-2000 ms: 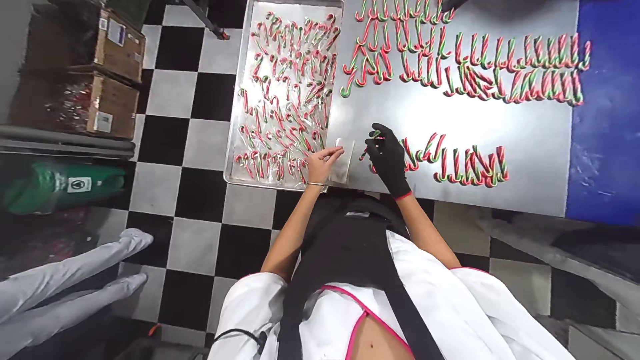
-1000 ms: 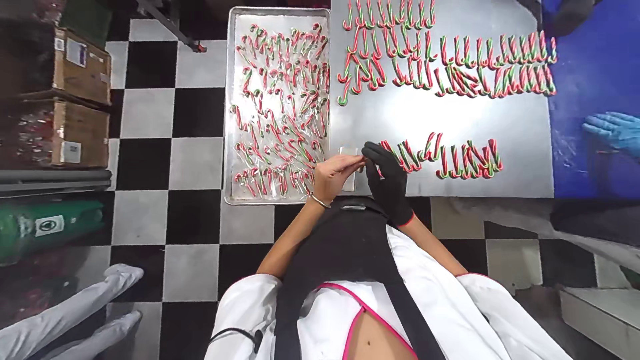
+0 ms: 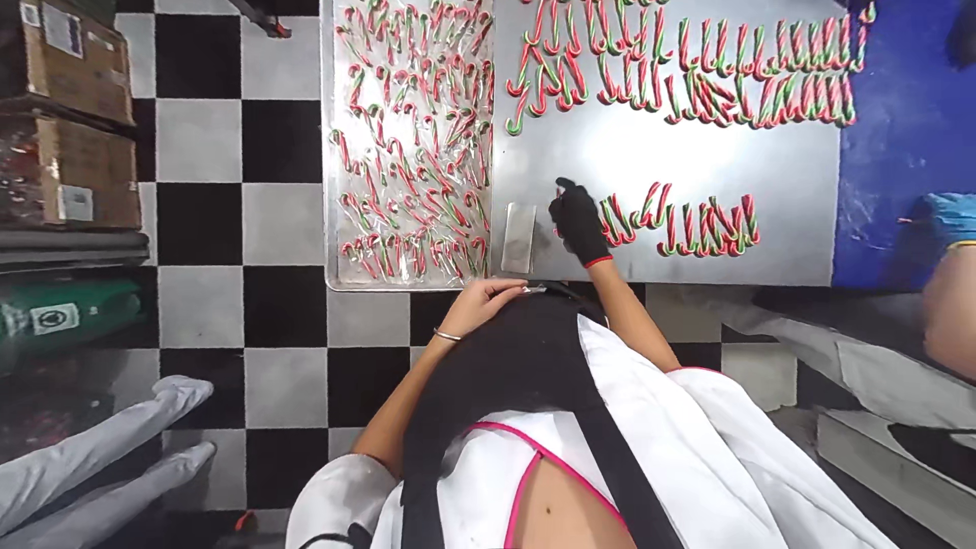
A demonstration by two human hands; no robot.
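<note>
My bare left hand (image 3: pixel 486 305) is at my apron front, just below the tray edge, its thumb and fingers pinching a small clear piece, perhaps a wrapper. My right hand (image 3: pixel 578 217), in a black glove, is over the metal table at the left end of a short row of unwrapped candy canes (image 3: pixel 709 226); its fingers are curled around something small that is mostly hidden. Between the hands, a stack of clear plastic sleeves (image 3: pixel 520 238) lies on the table. Wrapped candy canes (image 3: pixel 408 168) fill the metal tray (image 3: pixel 329 175) at the left. More unwrapped candy canes (image 3: pixel 793 99) lie in rows farther back.
A blue surface (image 3: pixel 877 152) adjoins the table at the right, where another person's blue-gloved hand (image 3: pixel 949 219) is. Cardboard boxes (image 3: pixel 88 168) and a green container (image 3: pixel 114 305) stand at the left. Another person's light trousers (image 3: pixel 91 465) show at the lower left.
My hands, together over the sleeves a second ago, have parted: the left is down at my apron, the right out over the table. The other person's blue-gloved hand has moved lower.
</note>
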